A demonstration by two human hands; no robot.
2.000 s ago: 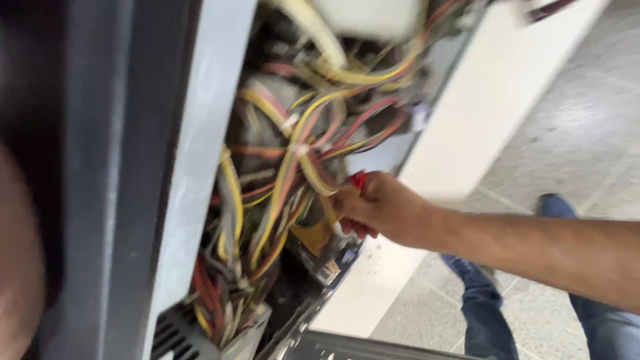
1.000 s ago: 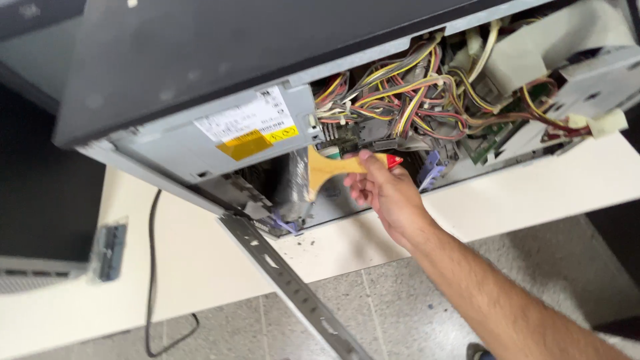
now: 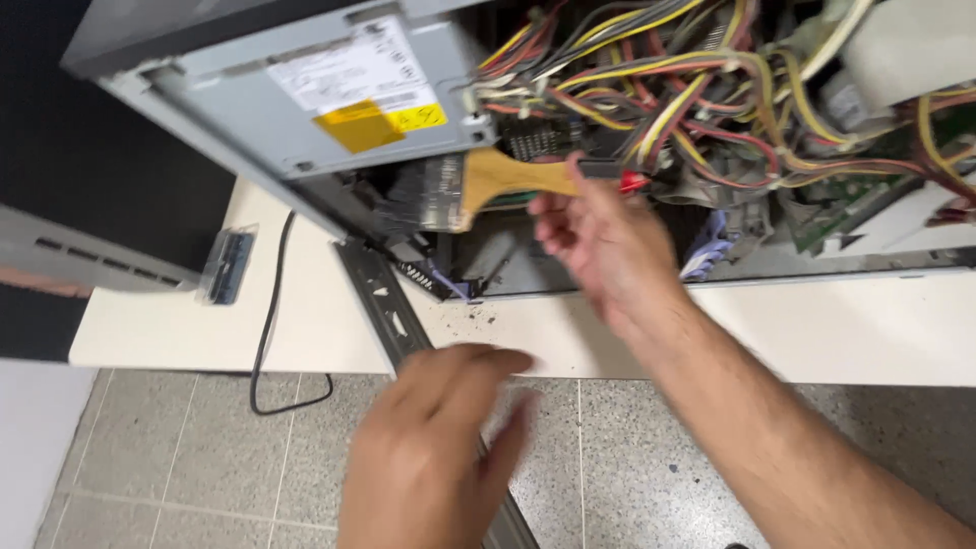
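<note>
My right hand [image 3: 610, 244] grips a flat paintbrush [image 3: 503, 179] by its wooden handle, which has a red tip. The dark bristles point left, inside an opened desktop computer case [image 3: 374, 267], just below the labelled power supply [image 3: 366, 99]. Bundled yellow, red and black power cables [image 3: 679, 91] run above and behind the hand. My left hand [image 3: 435, 442] is blurred in the lower foreground, over a hinged metal rail [image 3: 389, 305] of the case. Its thumb and fingers are apart, and nothing shows between them.
The case lies on a white table [image 3: 801, 328] with dark debris [image 3: 473, 316] near its edge. A black cable [image 3: 271, 328] hangs over the table edge. At left are a small clear package [image 3: 229, 263] and another dark device [image 3: 99, 252]. A speckled tile floor [image 3: 206, 457] lies below.
My left hand has come into view in the lower foreground. My right hand still holds the brush inside the case. The view has swung considerably since the earliest frame.
</note>
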